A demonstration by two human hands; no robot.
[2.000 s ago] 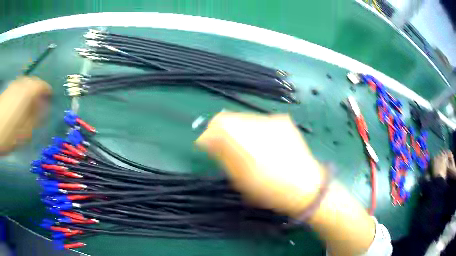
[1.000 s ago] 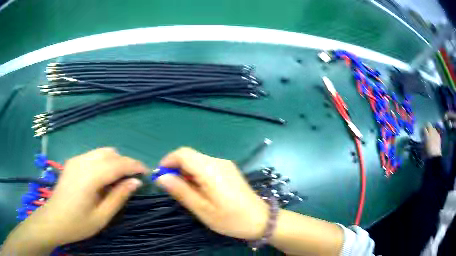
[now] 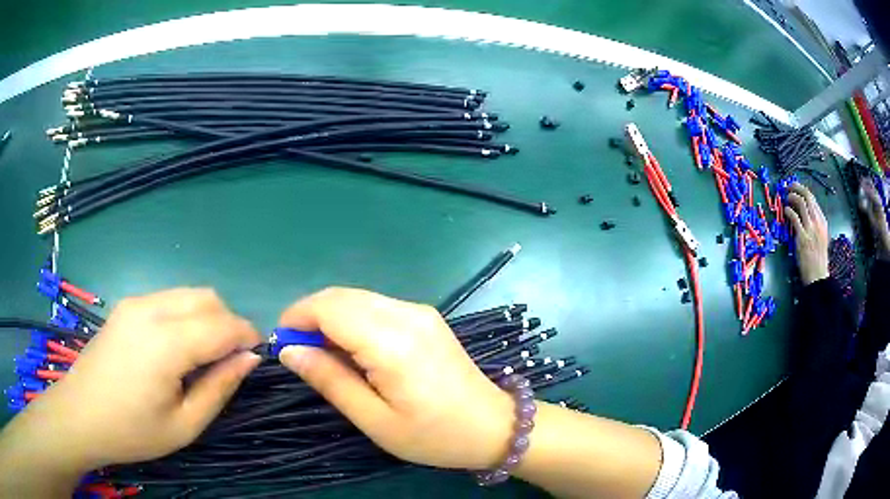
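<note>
My left hand [image 3: 161, 375] holds the end of a black cable between thumb and fingertips; the cable runs off to the left edge. My right hand [image 3: 390, 375] pinches a blue end piece [image 3: 296, 339] right against that cable end; its red part is hidden. The fitted cable bundle [image 3: 293, 429] lies under both hands, blue and red ends at left, dark and silver tips at right. The unfinished cable bundle [image 3: 293, 97] lies beyond, gold tips at left, one cable slanting out to the right.
A loose pile of blue-and-red end pieces [image 3: 747, 219] lies at right, with another person's hand [image 3: 808, 234] at it. A red cable [image 3: 699, 331] with pale connectors lies before it. Small black caps [image 3: 548, 123] are scattered mid-table. Black short parts [image 3: 790, 146] lie far right.
Since two seconds ago my hands have come together with a cable end and a blue end piece. Since one second ago the pinch is nearly unchanged; the other person's hand has moved to the pile.
</note>
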